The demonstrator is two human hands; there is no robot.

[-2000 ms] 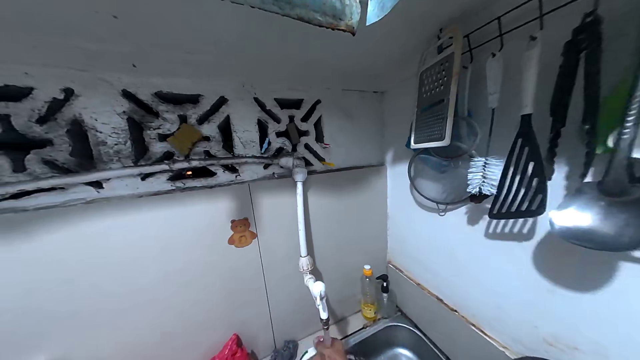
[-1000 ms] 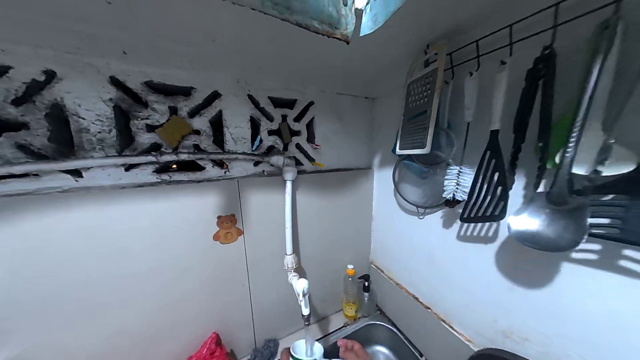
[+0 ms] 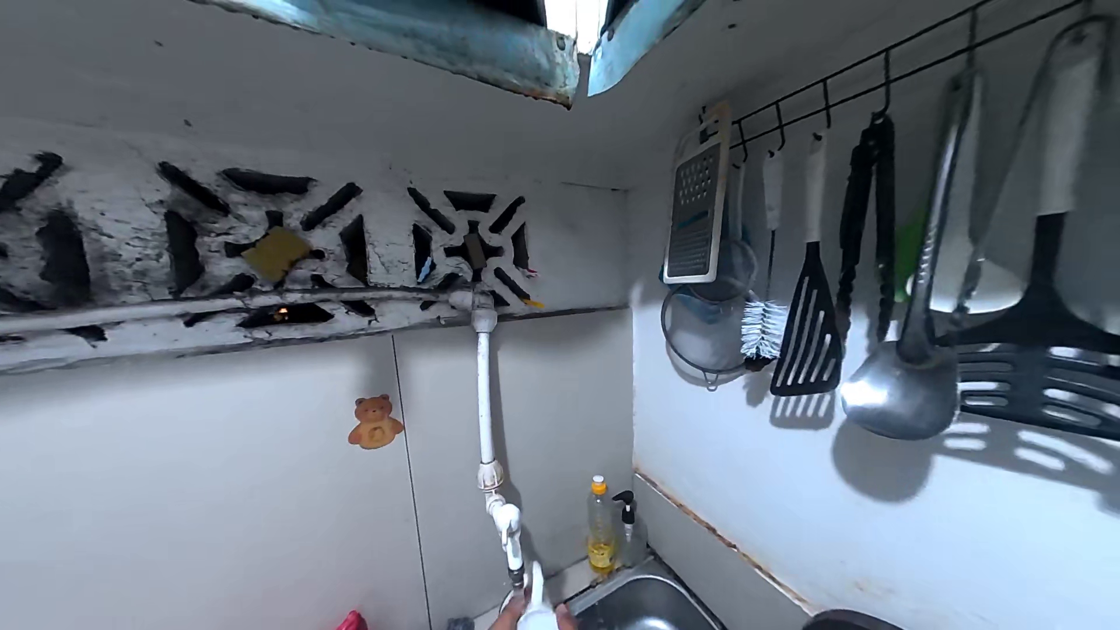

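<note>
At the bottom edge, my left hand (image 3: 508, 613) and my right hand (image 3: 566, 618) are on either side of a white cup-like vessel (image 3: 536, 618), both touching it; most of each hand is cut off by the frame. A white part like a handle sticks up from the vessel. Just above my left hand is the dark spout of a white plastic faucet (image 3: 507, 523), fed by a white pipe (image 3: 485, 394) running down the wall. To the right lies the stainless steel sink (image 3: 652, 604).
Behind the sink stand a bottle of yellow liquid (image 3: 600, 525) and a pump bottle (image 3: 628, 534). On the right wall hang a grater (image 3: 697, 210), a strainer (image 3: 704, 328), a bottle brush (image 3: 764, 328), a slotted spatula (image 3: 809, 332) and a steel ladle (image 3: 901, 394). A rusty-edged blue panel (image 3: 490, 52) juts overhead.
Two seconds ago a hand was at the faucet's spout. One second ago the vessel's round opening showed under the spout; now the vessel is turned, with its handle-like part up.
</note>
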